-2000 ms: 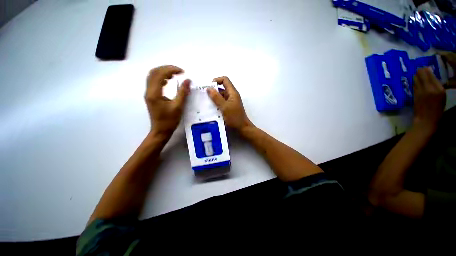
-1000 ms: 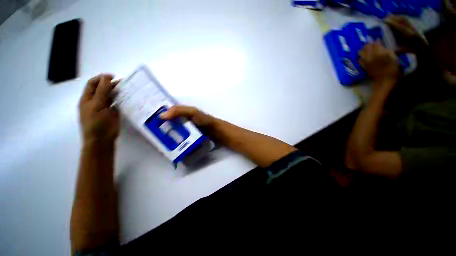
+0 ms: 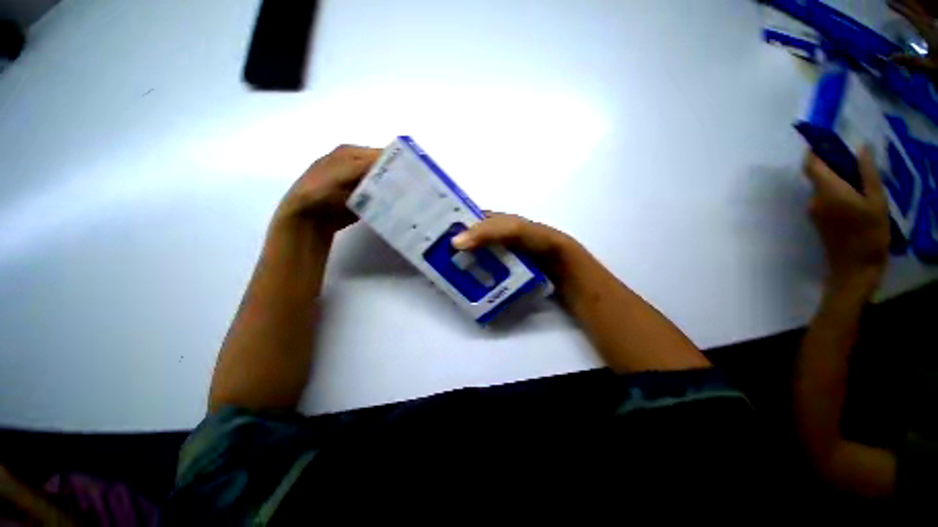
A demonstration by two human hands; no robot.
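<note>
A white retail box (image 3: 417, 211) with blue sides is held tilted above the table, its upper end pointing to the upper left. A rounded blue area with a white charger shape is on its front. My right hand (image 3: 519, 239) grips the box near its lower end, with the thumb on the blue area. My left hand (image 3: 331, 187) is at the upper left end, partly behind the box; its fingers are hidden, so its grip cannot be told.
A smartphone (image 3: 281, 43) lies on the white table (image 3: 154, 257) at the upper left. At right, another person's hand (image 3: 852, 218) holds a blue and white box (image 3: 831, 108). Blue trays (image 3: 913, 180) and blue-and-white pieces (image 3: 838, 29) lie beyond. A patterned cloth shows at the lower left.
The box has turned to a slant, its upper end now at the upper left. My left hand has gone partly behind that end. The neighbour's hand now holds up a box.
</note>
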